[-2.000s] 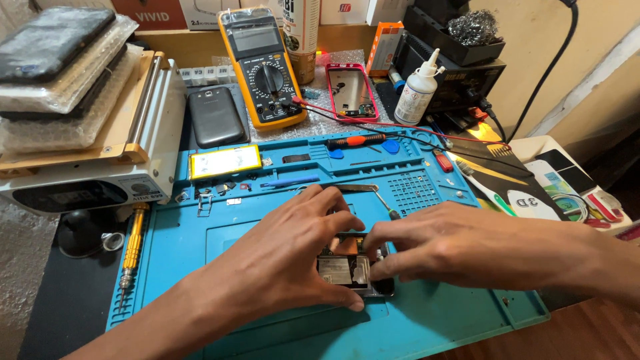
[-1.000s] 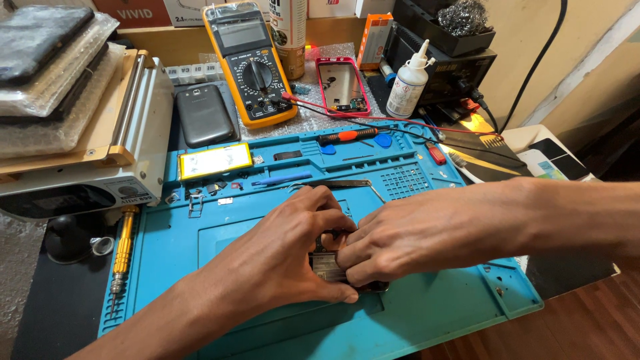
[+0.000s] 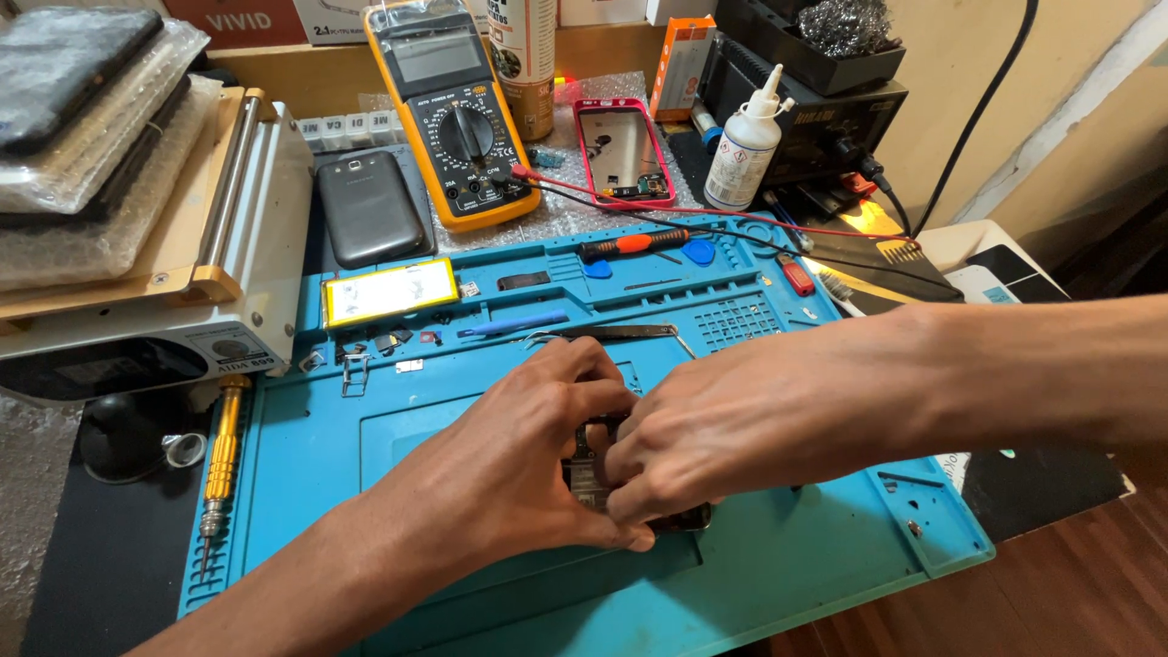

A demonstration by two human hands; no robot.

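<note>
An opened mobile phone (image 3: 584,482) lies on the blue silicone repair mat (image 3: 411,584), mostly hidden under both hands. My left hand (image 3: 520,447) grips its near and far edges, thumb on the near side. My right hand (image 3: 693,438) bends over the phone's middle, fingertips on its inner parts; whether they pinch a part is hidden. Behind the hands lie metal tweezers (image 3: 630,332) and a blue plastic pry tool (image 3: 513,323). A yellow-edged battery (image 3: 391,292) rests at the mat's back left, near a small metal SIM tray (image 3: 355,372).
A yellow multimeter (image 3: 465,137), a dark phone (image 3: 370,208), a pink phone frame (image 3: 624,153) and a white bottle (image 3: 746,146) stand or lie behind the mat. A gold screwdriver (image 3: 222,456) lies left, beside a white separator machine (image 3: 182,328). Probe leads cross the back right.
My right hand has moved left over the phone, covering more of it than two seconds ago. My left hand stays around the phone. The view has shifted slightly.
</note>
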